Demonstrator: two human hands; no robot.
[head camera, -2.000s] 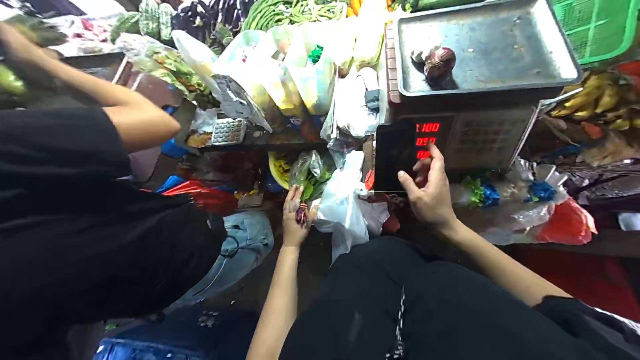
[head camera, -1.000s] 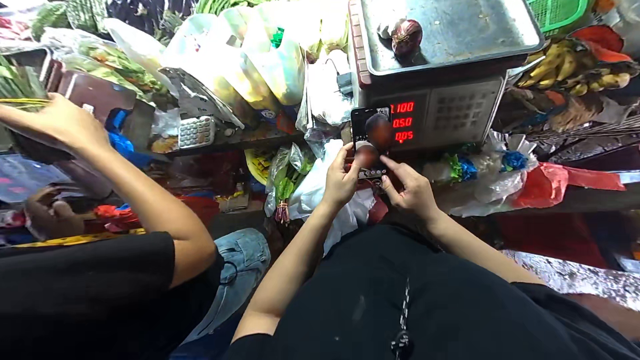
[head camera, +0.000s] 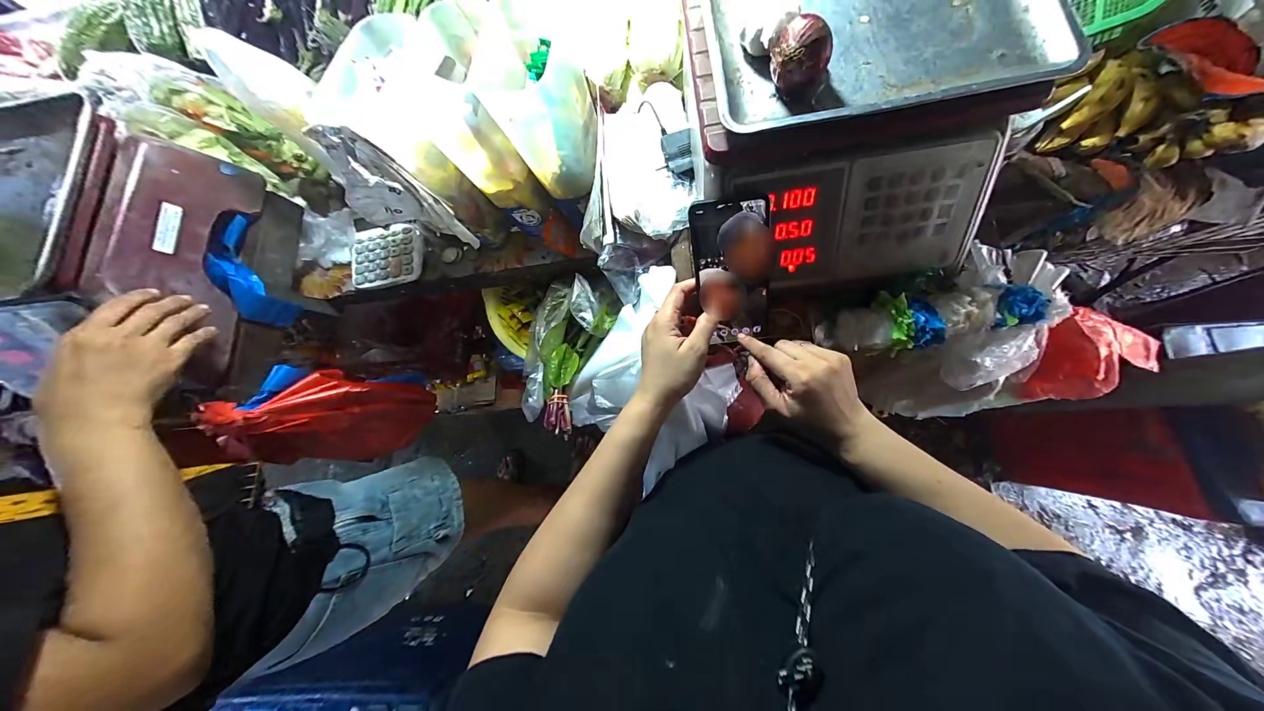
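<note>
My left hand grips a smartphone by its lower left side, with the lit screen facing up. My right hand is at the phone's lower right corner, index finger extended to the bottom of the screen. Behind the phone stands a digital scale with red lit digits, partly covered by the phone. A red onion lies in the scale's metal pan. Below the phone hangs a white plastic bag, and left of it a bundle of leafy greens in clear plastic.
At the left, another person's hand is over a second brown scale. A calculator lies on the ledge beside bagged produce. Bananas lie at the right. A red plastic bag hangs left; blue ribbon flowers lie below the scale.
My left hand has left the bundled greens, where it was two seconds ago, and now holds the phone. My right hand has moved down to the phone's bottom edge. The co-worker's hand has come down over the left scale.
</note>
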